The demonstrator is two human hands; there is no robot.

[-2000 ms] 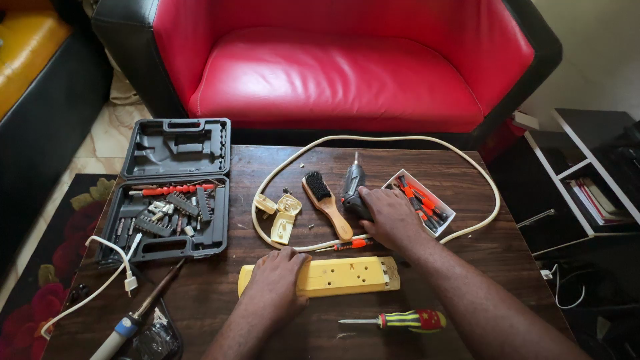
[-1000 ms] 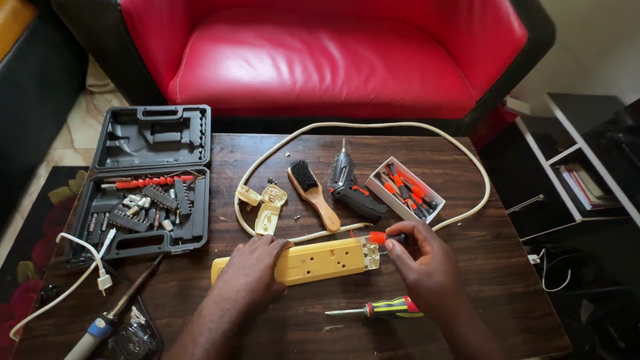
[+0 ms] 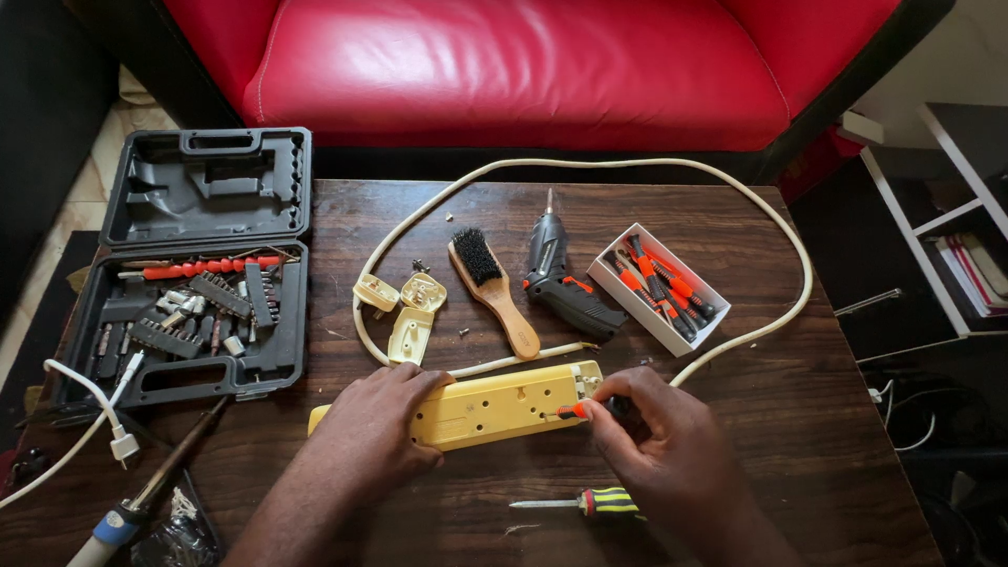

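My left hand (image 3: 386,417) grips the left part of a yellow plastic power strip (image 3: 504,405), which lies with its screw-hole face up. In my right hand (image 3: 650,429) is a small red-and-black screwdriver (image 3: 572,411), its tip at a hole near the strip's right end. White terminal parts show at that end. Just behind the strip lies the stripped end of a cream power cable (image 3: 583,346). A screwdriver with a yellow, black and red handle (image 3: 610,502) rests in front, partly hidden by my right hand.
Behind the strip are a wooden brush (image 3: 496,295), a cordless screwdriver (image 3: 555,276), a white box of small screwdrivers (image 3: 661,291) and opened plug parts (image 3: 411,331). An open black bit case (image 3: 205,276) sits left, with a soldering iron (image 3: 150,496) in front. A red armchair (image 3: 512,71) stands behind.
My right hand was on the cordless screwdriver, then held the small screwdriver at the strip's right end. Now its tip is farther left, over the holed face. My left hand still holds the strip.
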